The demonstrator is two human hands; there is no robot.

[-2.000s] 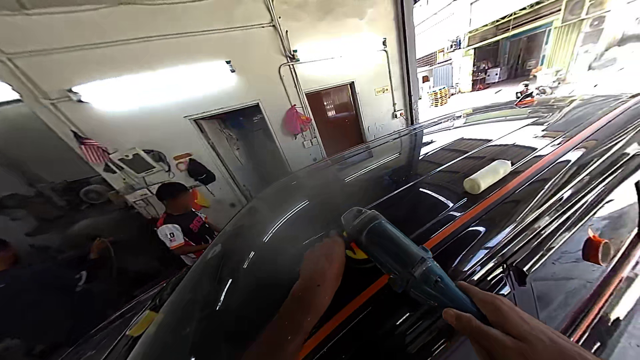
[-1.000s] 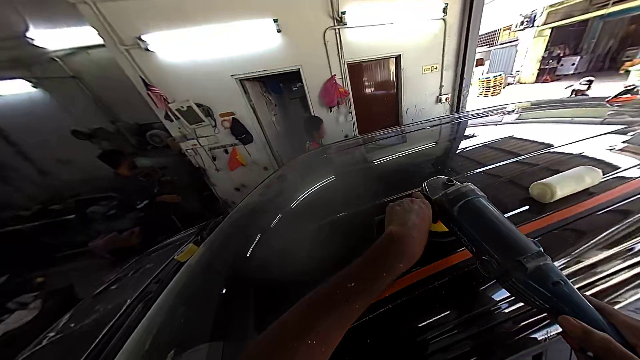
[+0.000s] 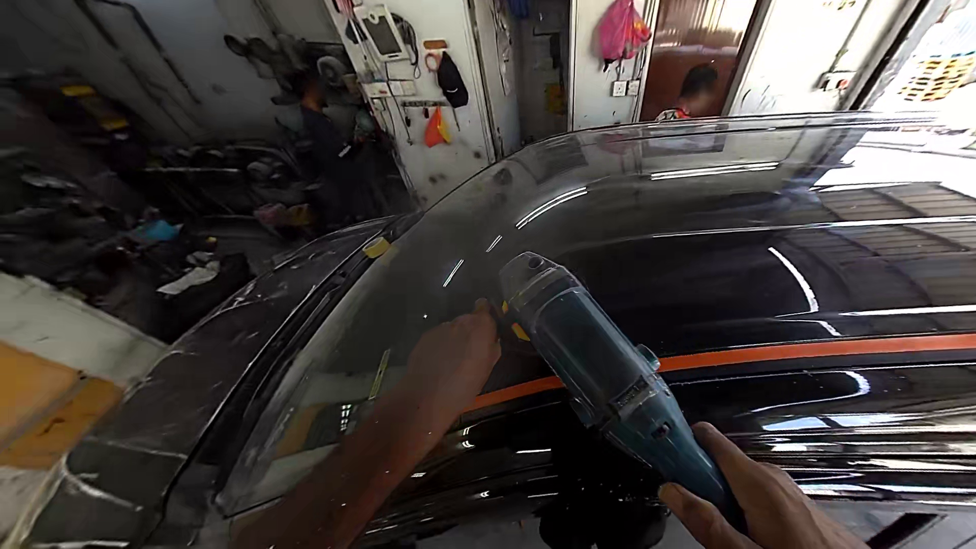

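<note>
A teal power polisher (image 3: pixel 602 351) lies slantwise over the glossy black car roof (image 3: pixel 732 282), its head near the top edge of the windshield (image 3: pixel 427 290). My right hand (image 3: pixel 751 488) is wrapped around the rear of its body. Close beside the polisher's head is my left hand (image 3: pixel 457 343), fingers curled; it appears to grip a side handle, which the hand hides. A bit of yellow shows under the head, and the rest of the pad is hidden. Orange masking tape (image 3: pixel 808 351) runs along the roof, passing beneath the tool.
A yellow roll or block (image 3: pixel 377 247) rests at the windshield's base, near the hood (image 3: pixel 175 366). One person (image 3: pixel 324 145) is at the dark back left, another (image 3: pixel 690 95) beyond the roof near a brown door. A pink bag (image 3: pixel 624 32) hangs on the wall.
The view has swung left and down. The polisher's head has moved from the roof toward the windshield, with both hands along. The pale bottle seen earlier on the roof is out of view.
</note>
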